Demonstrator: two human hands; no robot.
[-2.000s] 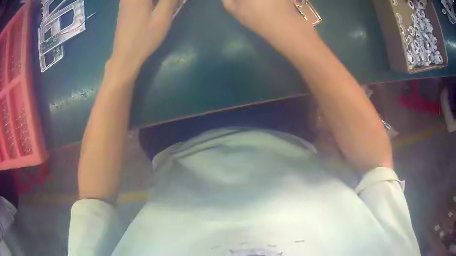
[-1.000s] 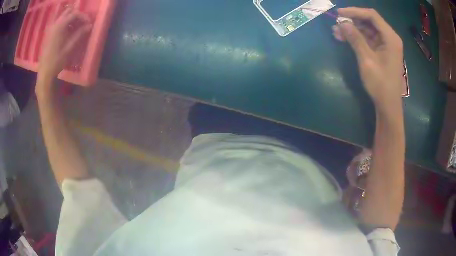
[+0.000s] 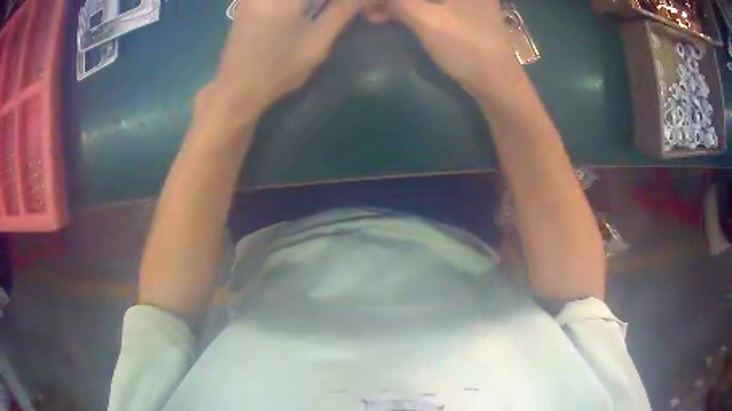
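My left hand (image 3: 281, 40) and my right hand (image 3: 441, 32) are close together at the top edge, over the green bench top. Their fingers are partly cut off by the picture's edge. A small pale edge, perhaps of a plastic housing (image 3: 233, 10), shows just left of my left hand. What the fingers hold, if anything, cannot be made out. A copper-coloured metal strip (image 3: 526, 46) lies just right of my right hand.
Pale plastic housings (image 3: 119, 28) lie at the upper left, beside the pink-red parts tray (image 3: 54, 152). A cardboard box (image 3: 648, 104) of small white parts stands at right, with a box of copper-red pieces (image 3: 670, 11) behind. Clear bags (image 3: 610, 239) show below the bench edge.
My left hand has left the pink-red tray and come to the top middle. My right hand has moved left beside it. The view has turned, and the housing with the circuit board no longer shows clearly.
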